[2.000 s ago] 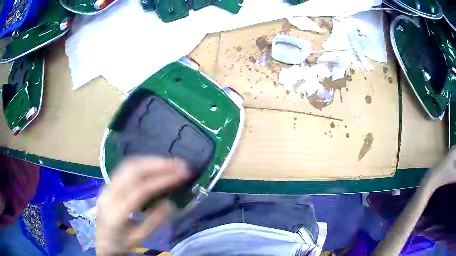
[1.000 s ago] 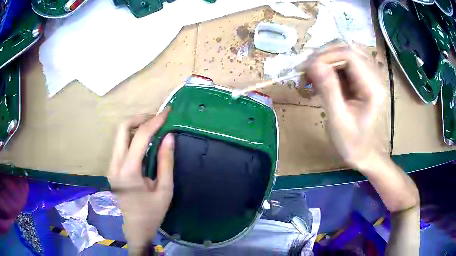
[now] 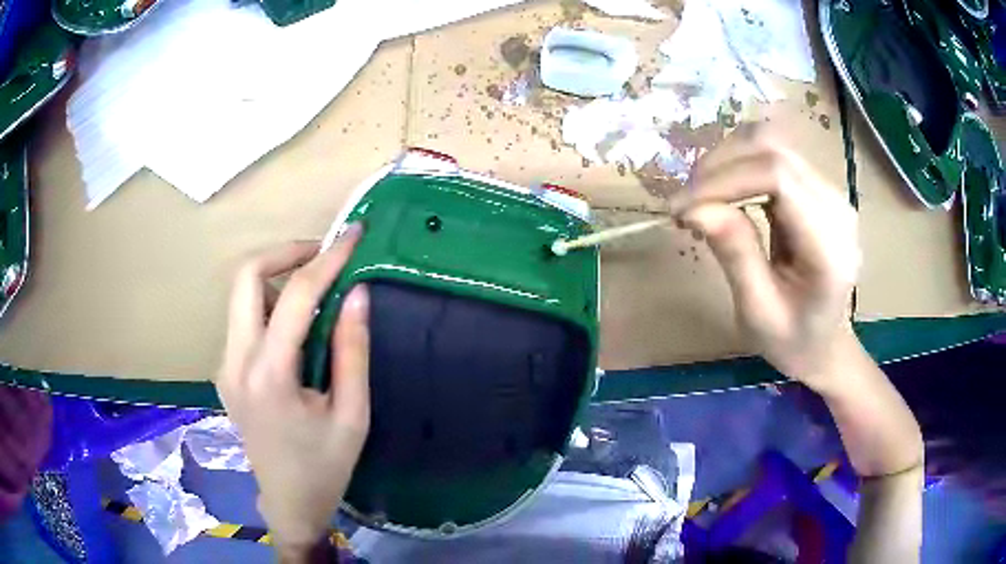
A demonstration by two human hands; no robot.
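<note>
A glossy green car body shell (image 3: 485, 242) with a black recess lies at the bench's front edge, its deck and red-and-white tail lights facing away from me. My left hand (image 3: 298, 369) is bare and grips the shell's left side, fingers on the outer edge and thumb at the recess. My right hand (image 3: 772, 237) is bare and holds a thin tan stick (image 3: 623, 232) like a pencil. The stick's pale tip is at the right dark hole of the rear deck. The left hole is uncovered.
A whitish dish (image 3: 588, 63) stands behind the shell, with crumpled tissue scraps (image 3: 629, 130) beside it on the brown-spotted cardboard (image 3: 485, 121). A large white sheet (image 3: 243, 88) lies at the back left. More green shells (image 3: 899, 99) are at the right and left edges.
Two seconds ago one hand was at the tilted shell. The shell now has its deck facing away, both hands are at work, and the stick tip has moved from the rear rim to the right hole.
</note>
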